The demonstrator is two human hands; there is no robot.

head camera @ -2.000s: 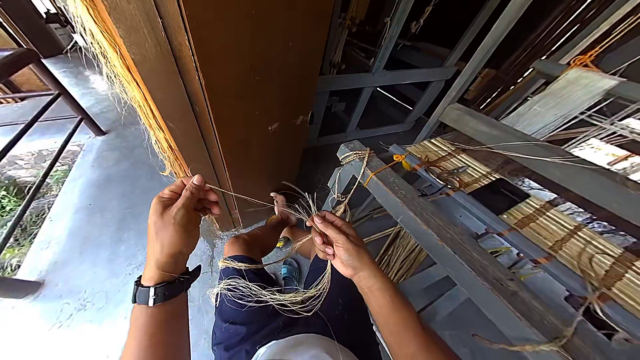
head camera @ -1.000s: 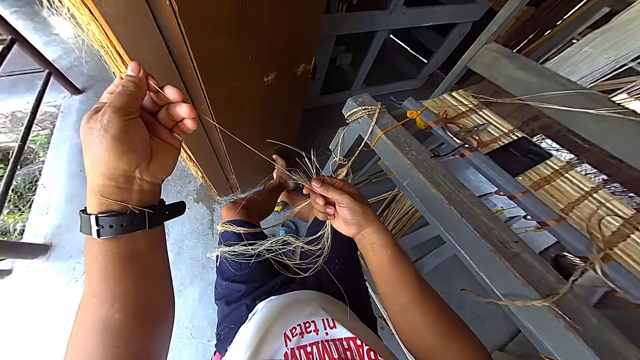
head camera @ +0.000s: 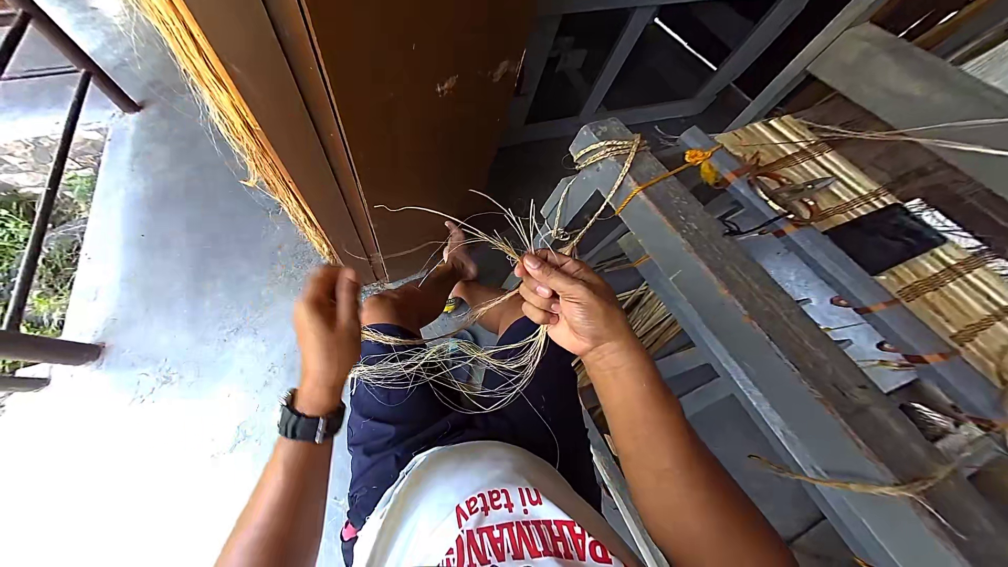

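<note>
My right hand (head camera: 571, 303) is closed around a bundle of pale plant fibres (head camera: 472, 370), whose loose ends fan out above the fingers while long strands droop in a loop over my thighs. My left hand (head camera: 327, 327), wearing a black wristwatch (head camera: 309, 421), is raised left of the bundle beside the brown door frame. It is blurred, and whether a strand lies between its fingers cannot be told. A braided cord (head camera: 614, 153) is wrapped around the end of the grey wooden beam just above my right hand.
Golden fibres (head camera: 228, 110) hang along the brown wooden frame at left. A grey wooden loom-like frame (head camera: 756, 331) fills the right side, with a slatted mat (head camera: 945, 291) and scissors (head camera: 795, 193) on it. A metal railing (head camera: 55, 197) stands at far left.
My left hand, earlier up by the brown frame with a strand stretched to my right hand, has come down and closer to the bundle. My right hand keeps its hold on the fibres.
</note>
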